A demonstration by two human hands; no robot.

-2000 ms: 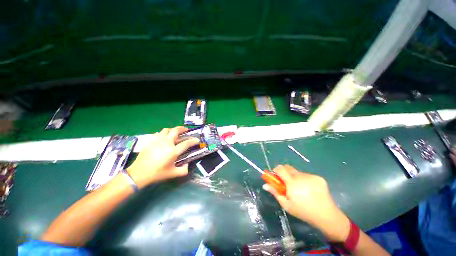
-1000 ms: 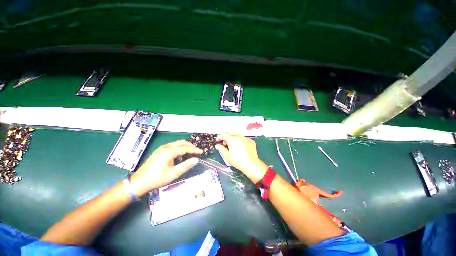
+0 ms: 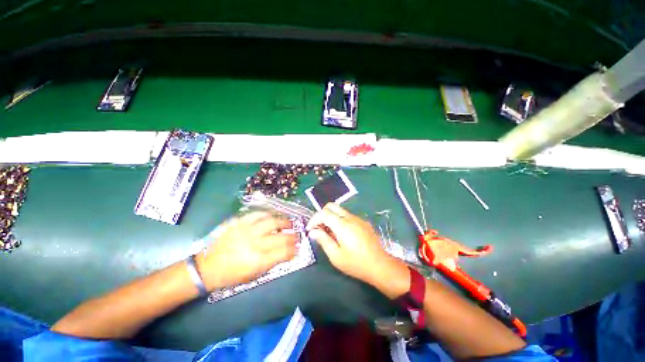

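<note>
An open phone mid-frame [image 3: 272, 272] lies on the green mat, silver-white side up, mostly covered by my hands. My left hand [image 3: 251, 247] rests over its upper part with fingers bent. My right hand [image 3: 343, 237] is at the phone's right top end, thumb and fingertips together; what lies between them is too small to tell. A pile of tiny camera modules [image 3: 279, 178] lies just beyond my hands. A dark pad with white border [image 3: 331, 191] lies beside the pile. Clear film strips [image 3: 272, 203] lie between pile and hands.
An orange-red blow gun [image 3: 445, 253] lies at right, a pale stick [image 3: 474, 194] beyond it. A waiting phone [image 3: 175, 177] overlaps the white strip [image 3: 283, 148] at left. A second module pile [image 3: 10, 205] is far left. Phones [image 3: 341, 103] sit on the belt. A taped post [image 3: 559, 117] stands right.
The blow gun has been let go since the earliest frame. Since the middle frame, my left hand has moved onto the phone, and my right hand has come from the pile to the phone's end.
</note>
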